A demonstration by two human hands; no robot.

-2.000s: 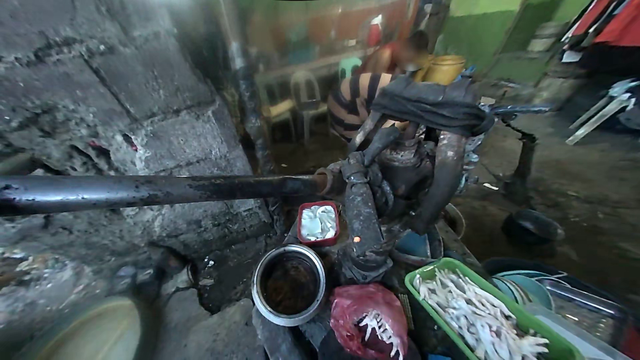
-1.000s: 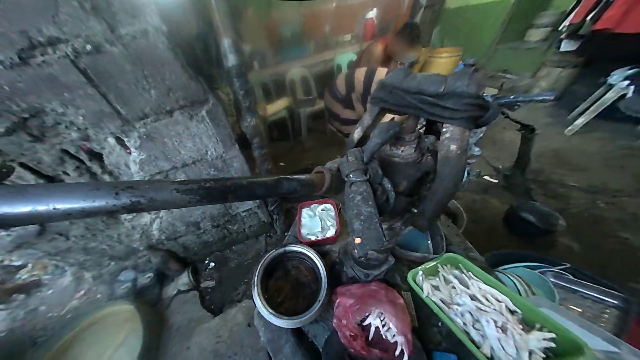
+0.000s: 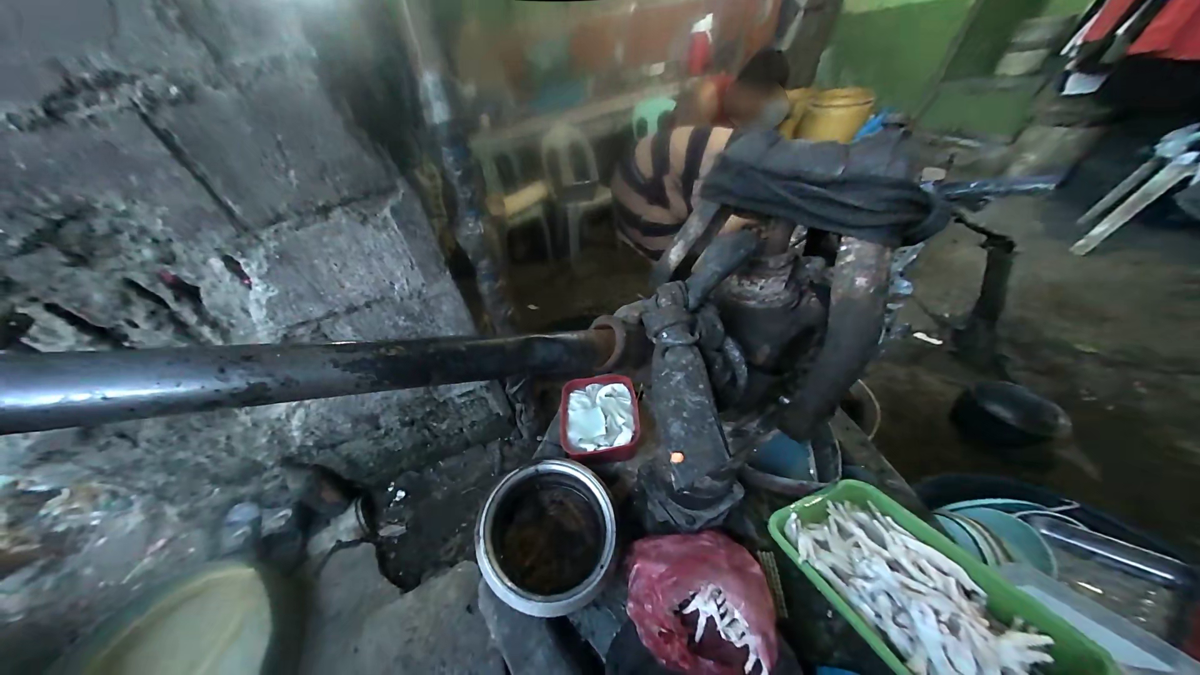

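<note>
Neither my left hand nor my right hand shows. A silver metal pot with dark contents stands low at the centre. Behind it is a small red container holding something white, perhaps plastic. A pink plastic bag lies open, with pale chicken feet at its mouth. To its right, a green plastic basket is filled with chicken feet. A grimy cast-metal hand pump, with dark cloth draped over its top, rises behind these things. A metal pipe runs left from it.
A rough concrete block wall fills the left. At lower left is a round basin. Stacked plates and a clear plastic container are at right. A person in striped clothing bends behind the pump. A dark basin rests on the wet floor.
</note>
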